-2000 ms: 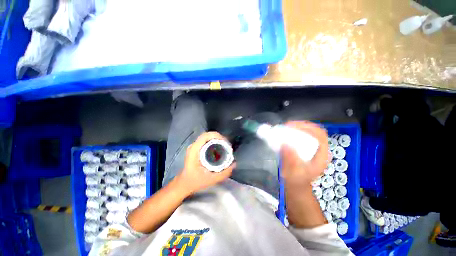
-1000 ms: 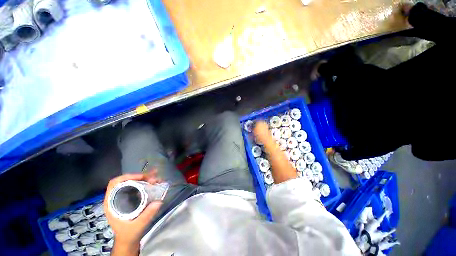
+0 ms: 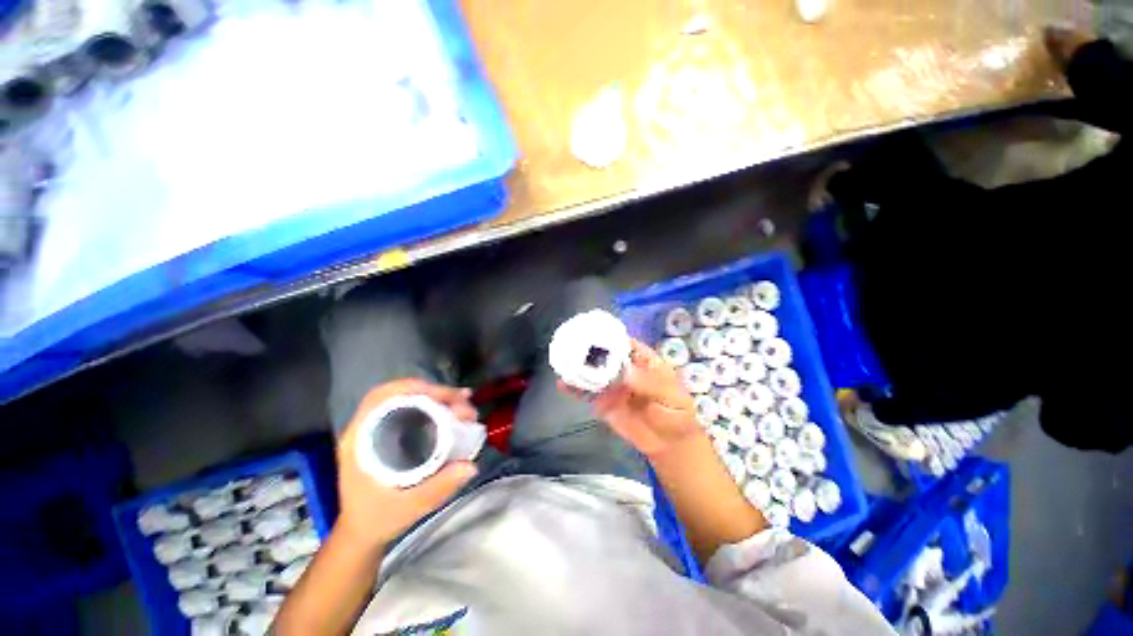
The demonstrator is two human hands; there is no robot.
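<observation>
My left hand [image 3: 373, 503] is closed around a light grey-white housing shell [image 3: 454, 441]. Its wide dark round opening faces up towards me, and its short side projection points right. My right hand [image 3: 652, 404] holds a round white insert [image 3: 572, 354] with a dark centre hole by its lower right side. The insert is above my lap, to the right of the housing and apart from it. The squeeze bottle is not in my hands; a blurred white shape [image 3: 599, 128] lies on the bench, and I cannot tell whether it is the bottle.
A blue tray [image 3: 478, 199] with white liner and housings sits on the wooden bench [image 3: 758, 87]. An insert crate [image 3: 814, 416] stands right of my legs, a housing crate [image 3: 133, 565] at left. Another person in black [image 3: 982, 273] is at right. Another blue crate [image 3: 994, 485] holds white parts.
My right hand was empty-looking over the insert crate; it has come left over my lap with an insert. My left hand with the housing has moved slightly right. The squeeze bottle has left my right hand.
</observation>
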